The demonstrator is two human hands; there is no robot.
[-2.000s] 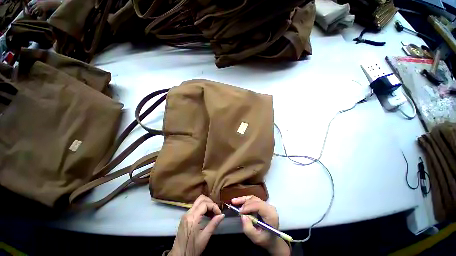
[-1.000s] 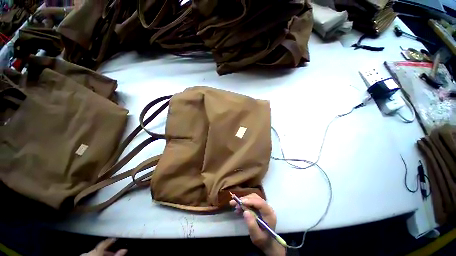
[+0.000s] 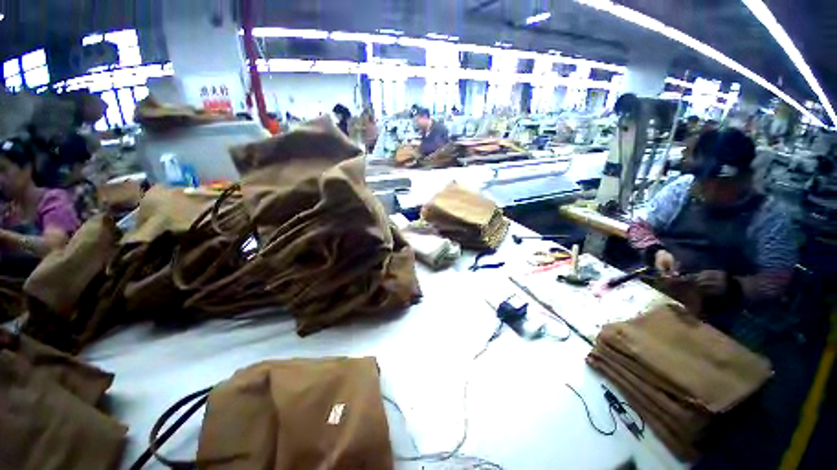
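Note:
A brown fabric bag (image 3: 294, 422) with a small pale label (image 3: 337, 413) lies at the bottom of the view on the white table (image 3: 440, 321). Its lower part is cut off by the bottom edge. A dark strap loop (image 3: 170, 422) extends from its left side. A thin pale cord (image 3: 466, 404) runs over the table to its right and up to a black adapter (image 3: 510, 310). Neither of my hands is in view, and the pen tool is not in view.
A tall heap of brown bags (image 3: 321, 229) stands at the back left. Another brown bag (image 3: 55, 413) lies at the left. Flat brown panels (image 3: 679, 358) are stacked at the right. A person (image 3: 720, 211) sits at the right behind the work board (image 3: 597, 294); another (image 3: 41, 207) is far left.
The view has tilted up from the table to the factory floor. The bag now shows low in the frame. Both hands and the pen tool have left the picture.

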